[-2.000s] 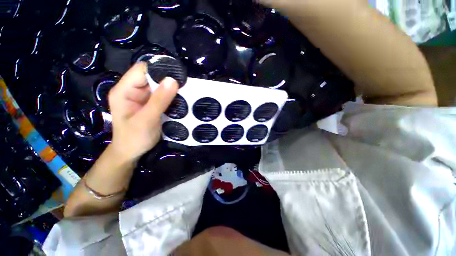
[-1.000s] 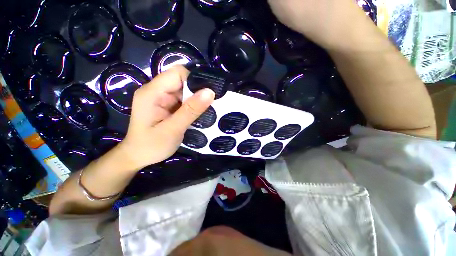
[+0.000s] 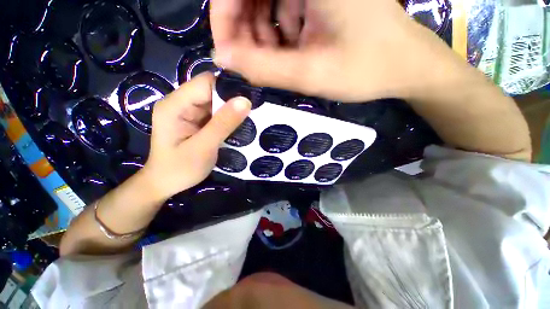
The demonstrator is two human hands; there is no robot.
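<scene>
My left hand [image 3: 184,133] holds a white sticker sheet [image 3: 301,122] by its upper left corner, thumb on top. The sheet carries rows of round black labels with fine pale print. One black label [image 3: 232,86] sits at the sheet's upper left edge by my thumb, partly hidden. My right hand [image 3: 301,51] is above it, fingers curled near that label and cut off by the top edge; whether it grips the label is not clear. Under both hands lies the glossy black tray [image 3: 114,78] with round shapes.
A blue and orange printed strip [image 3: 39,163] lies at the left of the tray. Pale green and white printed bags with a barcode [image 3: 524,51] are at the upper right. My light jacket [image 3: 386,253] is close below the sheet.
My right hand has come in from the top edge, down and left to the label by my left thumb. The left hand and sheet have shifted slightly left since one second ago.
</scene>
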